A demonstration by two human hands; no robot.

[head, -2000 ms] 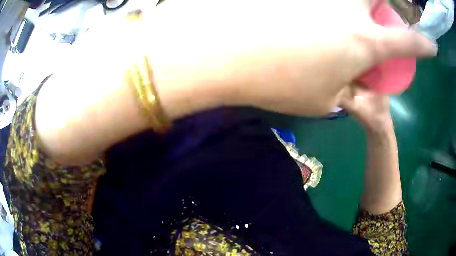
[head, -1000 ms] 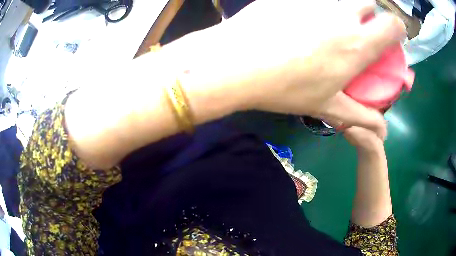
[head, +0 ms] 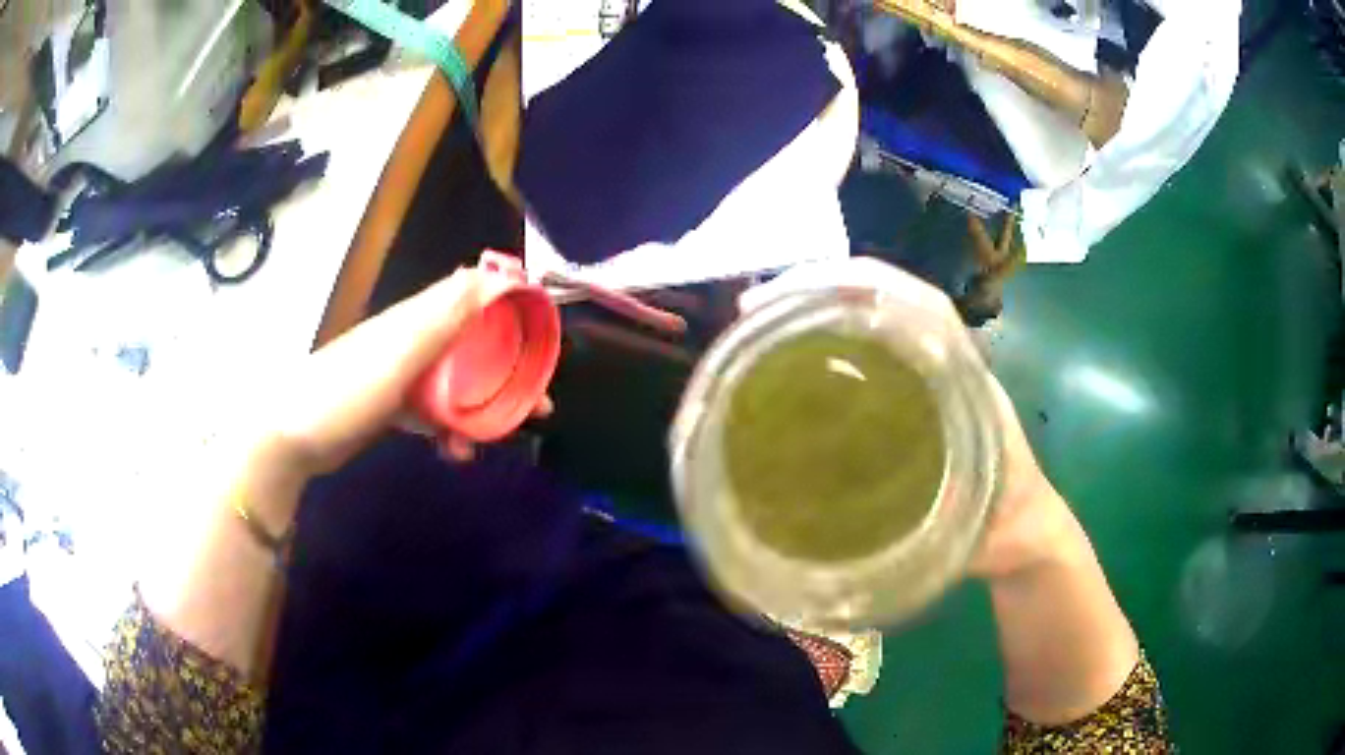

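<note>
A round red-pink bottle cap [head: 502, 362] is in my left hand [head: 362, 362], left of centre, with its hollow inside showing. A large clear bottle [head: 689, 443] is close to the camera, right of centre, seen from above its open mouth, with yellow-green liquid inside. My right hand [head: 1021, 509] holds it from its right side; most of the fingers are hidden behind the bottle. The cap and bottle are apart.
Dark navy cloth [head: 516, 634] covers my lap. A navy cut piece [head: 664, 118] lies on white paper [head: 804, 221] ahead. Black-handled scissors [head: 239, 248] and dark strips [head: 185, 199] lie on the white table at left. Green tape [head: 421, 42] crosses its wooden edge [head: 387, 207]. Green floor [head: 1136, 502] is at right.
The cap has come off the bottle. My left hand has moved left with it, and the open bottle now shows in my right hand, closer to the camera.
</note>
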